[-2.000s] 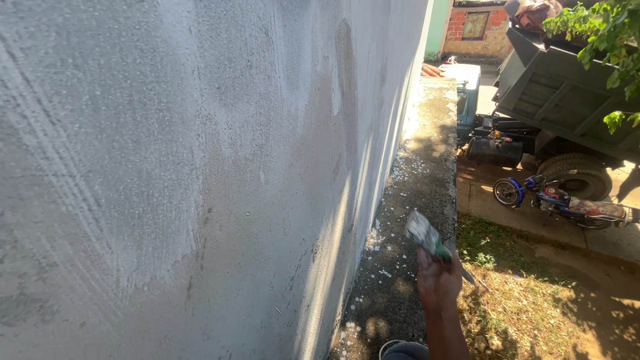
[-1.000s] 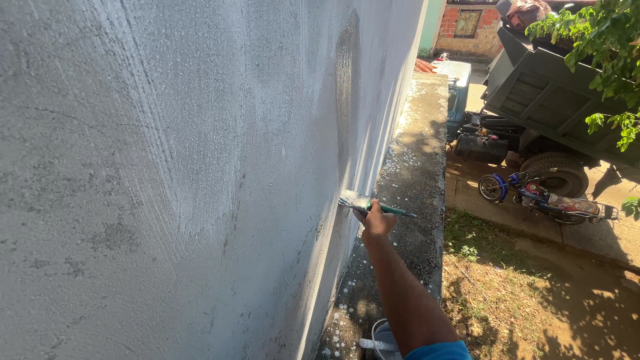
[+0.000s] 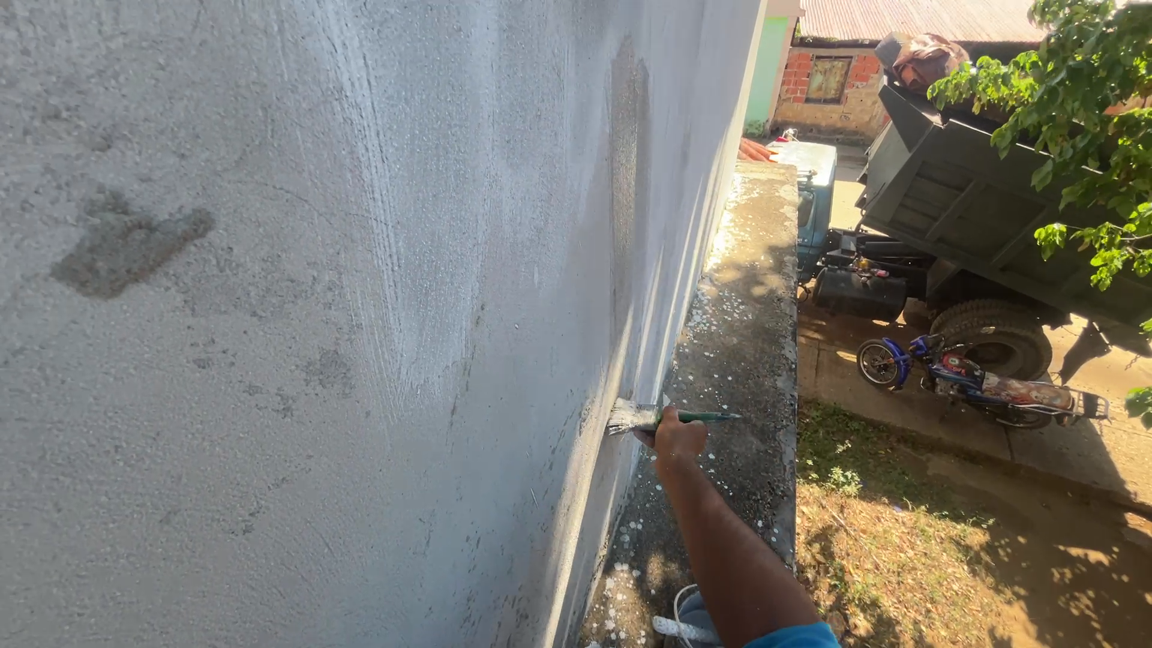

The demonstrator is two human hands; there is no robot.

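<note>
My right hand (image 3: 677,438) grips a paintbrush (image 3: 637,417) with a green handle near its ferrule. The brush's whitish bristles point left and meet the lower part of the rendered wall (image 3: 432,342); the handle's end points right, over the ledge. White and grey streaks run down the wall, with a darker damp-looking strip above the brush and a rough grey patch at the left. My left hand is out of view. At the bottom edge, below my forearm, part of a container (image 3: 695,621) with a white wire handle shows.
A narrow concrete ledge (image 3: 738,360) spattered with white paint runs along the wall, its outer edge dropping to the ground. Down below stand a dump truck (image 3: 981,207) and a motorcycle (image 3: 972,382). Leafy branches (image 3: 1080,135) hang at the upper right.
Two seconds ago my right hand held the brush over the ledge, away from the wall. The bristles then came to the wall, and the brush is now lower along it than one second ago.
</note>
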